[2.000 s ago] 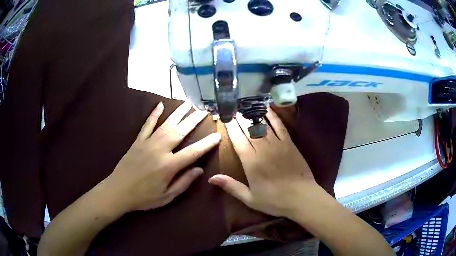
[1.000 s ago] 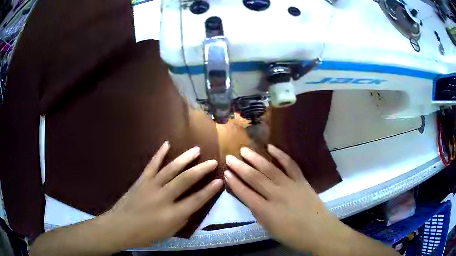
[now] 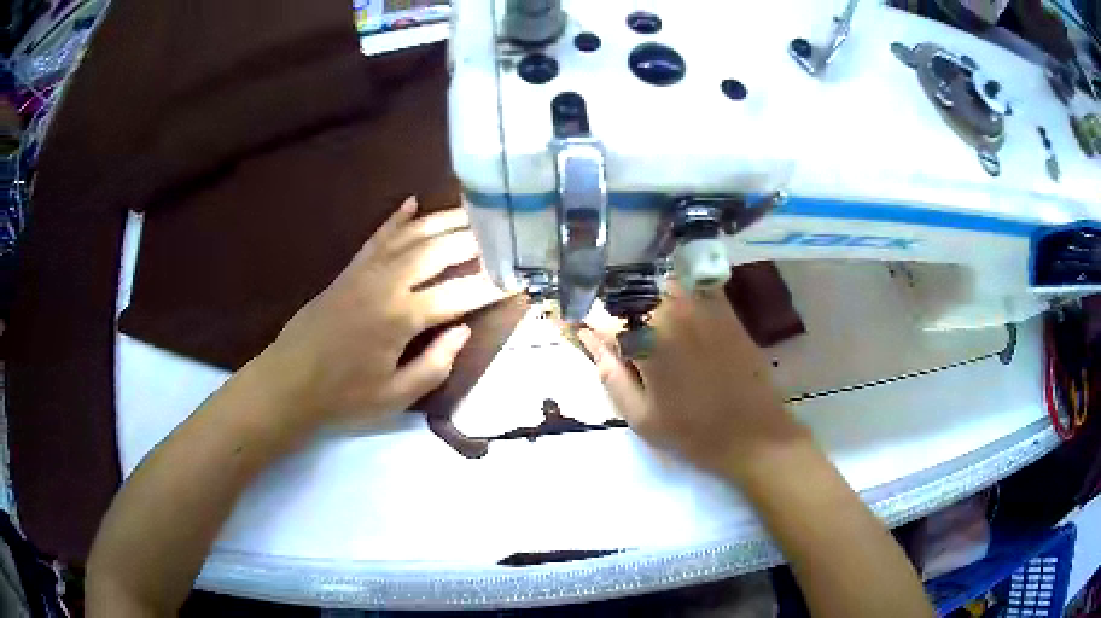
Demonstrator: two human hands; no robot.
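The brown garment panel [image 3: 278, 229] lies spread left of and under the sewing machine head [image 3: 628, 133]; a corner of it shows right of the needle area. My left hand [image 3: 398, 314] lies flat on the cloth, fingers apart, fingertips left of the presser foot. My right hand [image 3: 682, 374] is at the right of the foot, blurred, its upper fingers hidden behind the tension dial [image 3: 630, 292]. Its thumb side is close to the needle area. The needle and foot are mostly hidden behind the shiny lever guard [image 3: 582, 223]. Whether the right fingers grip cloth is hidden.
More brown cloth [image 3: 73, 314] hangs along the table's left side. The white table [image 3: 350, 507] has dark chipped marks and a measuring tape along its front edge. A blue plastic crate [image 3: 1032, 579] stands below at the lower right. Red wires [image 3: 1065, 386] hang at the right edge.
The cloth has moved away from me under the machine head, baring the bed and table front. Both hands have moved forward from the front of the foot to its sides. The view has shifted slightly.
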